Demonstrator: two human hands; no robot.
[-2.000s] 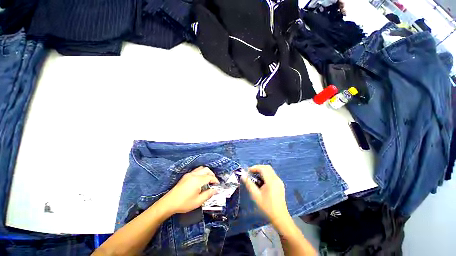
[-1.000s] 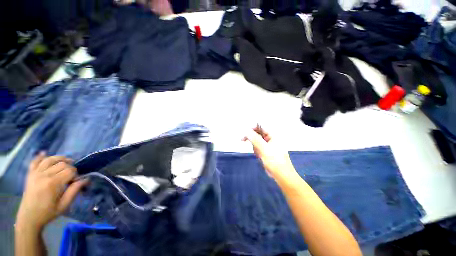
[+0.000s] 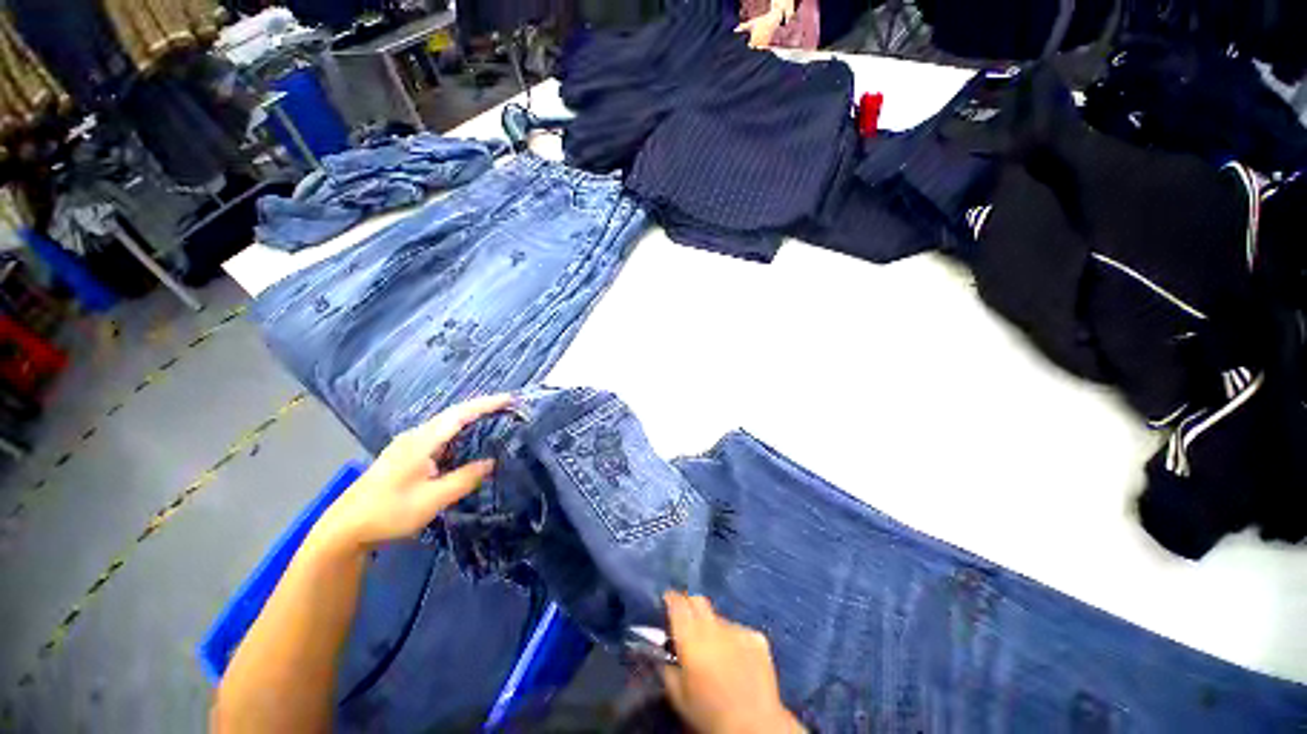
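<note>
A pair of blue denim jeans (image 3: 917, 602) lies on the near side of the table, one leg stretched to the right. Its top is bunched, with a back pocket (image 3: 621, 466) facing up between my hands. My left hand (image 3: 416, 480) grips the bunched waistband at its left side. My right hand (image 3: 721, 667) is closed at the lower edge of the jeans, below the pocket. A small pale, shiny bit shows at its fingers; I cannot tell what it is.
Stacked jeans (image 3: 459, 308) lie on the left of the white table (image 3: 803, 344). A blue bin (image 3: 287, 574) with dark denim stands below left. Pinstriped garments (image 3: 753, 144) lie at the back, black garments (image 3: 1104, 273) at the right. A person's hand (image 3: 770, 20) shows at the far edge.
The view has turned left. The waist, held open a second ago, is now bunched with a back pocket showing. My right hand has come from above the table down to the jeans.
</note>
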